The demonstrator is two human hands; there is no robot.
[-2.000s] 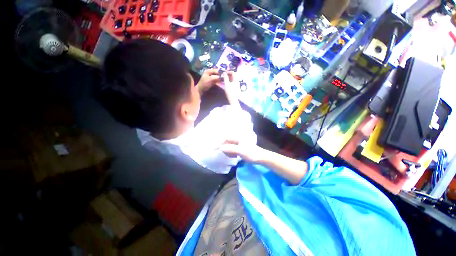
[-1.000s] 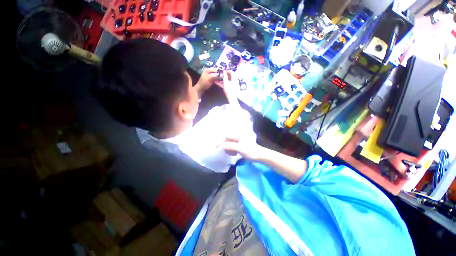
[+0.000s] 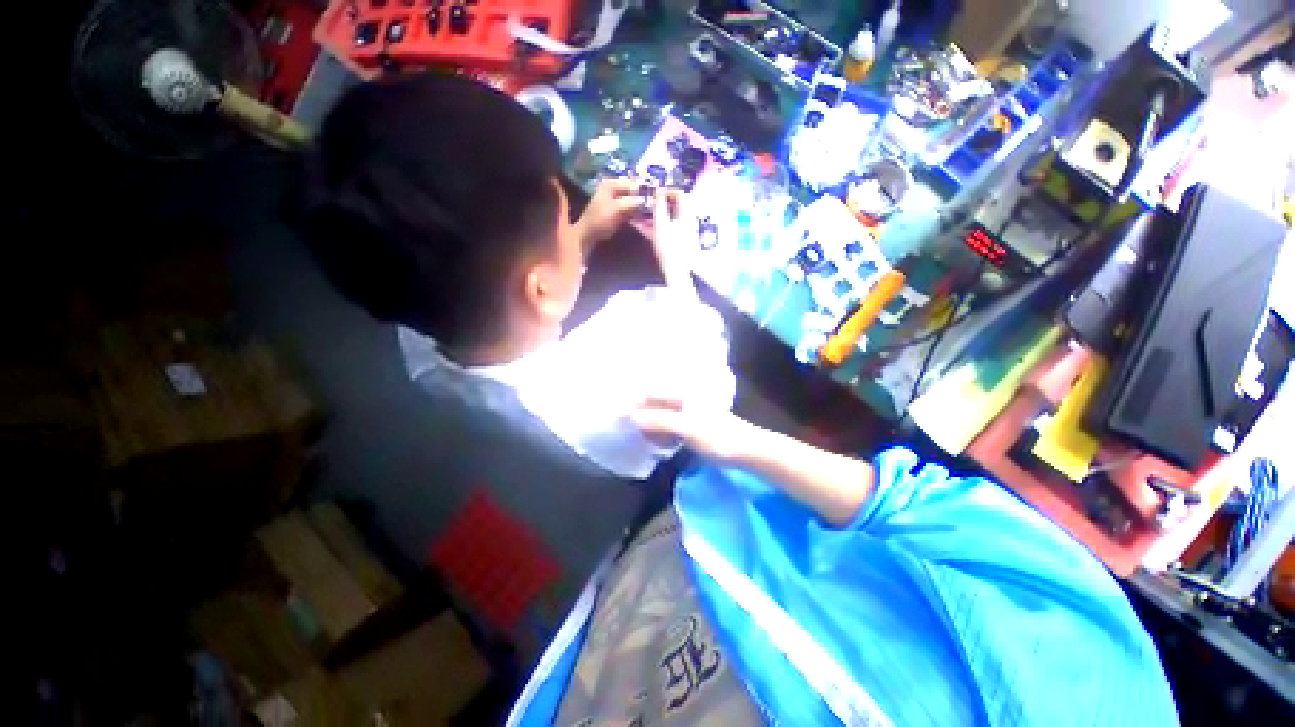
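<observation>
My right hand (image 3: pixel 679 423) reaches in from a blue sleeve and rests against the white shirt (image 3: pixel 625 372) of a seated person. No object shows in it; its fingers are too blurred to read. My left hand is not in view. The seated person's hands (image 3: pixel 639 210) are together at the bench edge around a small dark part, partly hidden by the fingers. A pale pink sheet with dark parts (image 3: pixel 682 154) lies just beyond them.
A red compartment tray (image 3: pixel 490 36) with dark units and a white roll (image 3: pixel 545 114) lie at the back left. A yellow-orange tool (image 3: pixel 862 318), red-digit display (image 3: pixel 986 244) and black case (image 3: pixel 1196 334) are on the right. A fan (image 3: pixel 173 83) stands left; cartons (image 3: pixel 330 575) lie below.
The view has shifted slightly, so the bench and its things appear a little further right. My right hand stays against the white shirt. The seated person's hands remain together.
</observation>
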